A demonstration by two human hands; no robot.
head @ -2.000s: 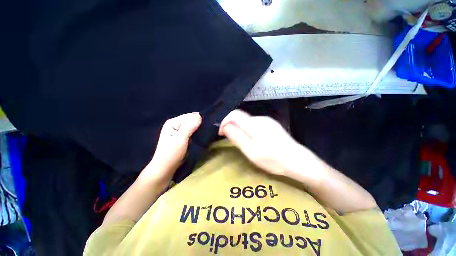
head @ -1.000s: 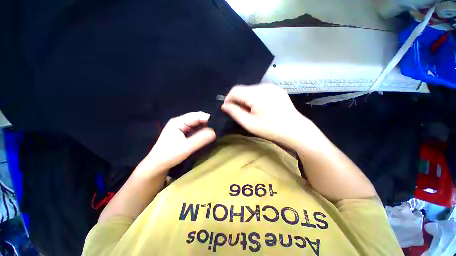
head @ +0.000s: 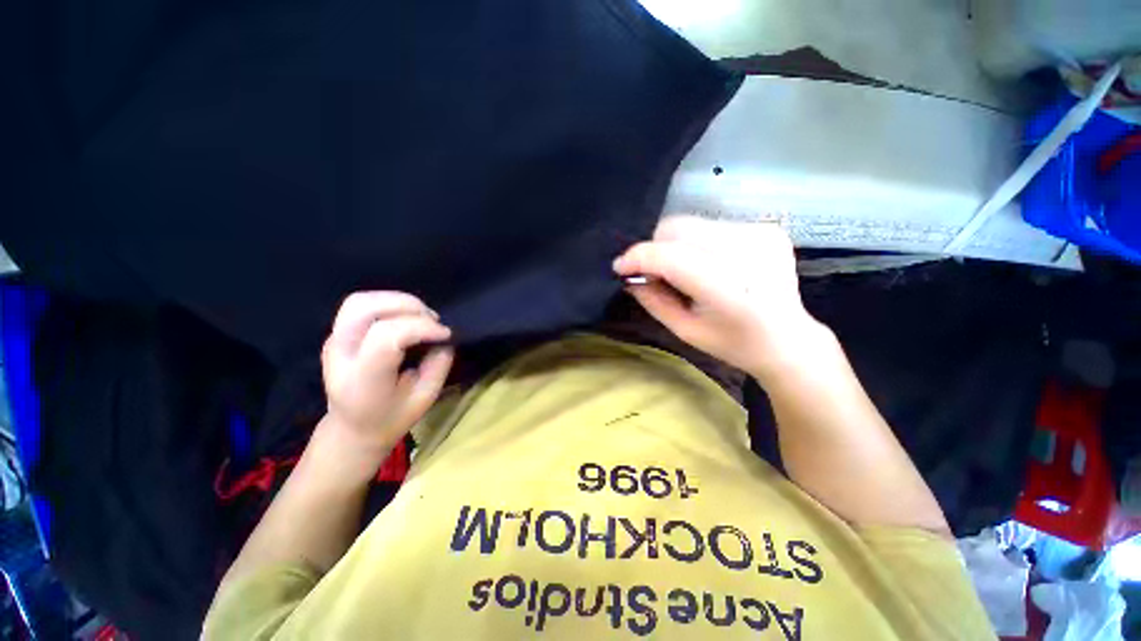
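The black fabric (head: 375, 163) covers the upper left of the view and hangs over the table edge toward the lap. My left hand (head: 382, 363) pinches its near edge between thumb and fingers. My right hand (head: 713, 282) is at the fabric's edge further right, fingertips closed. A small pale sliver (head: 637, 281) shows at the right fingertips; what it is cannot be told. The fabric between my hands is drawn out in a fairly straight edge.
The white machine bed (head: 863, 163) with a ruler strip lies behind my right hand. A pale tape (head: 1039, 157) hangs by a blue bin (head: 1086, 188) at right. A red crate (head: 1064, 463) and white scraps (head: 1001, 570) are lower right. Red cord (head: 250, 476) lies lower left.
My hands have moved apart, the left one leftward and the right one rightward. The left fingers have closed on the fabric edge. The fabric's corner has shifted up and right.
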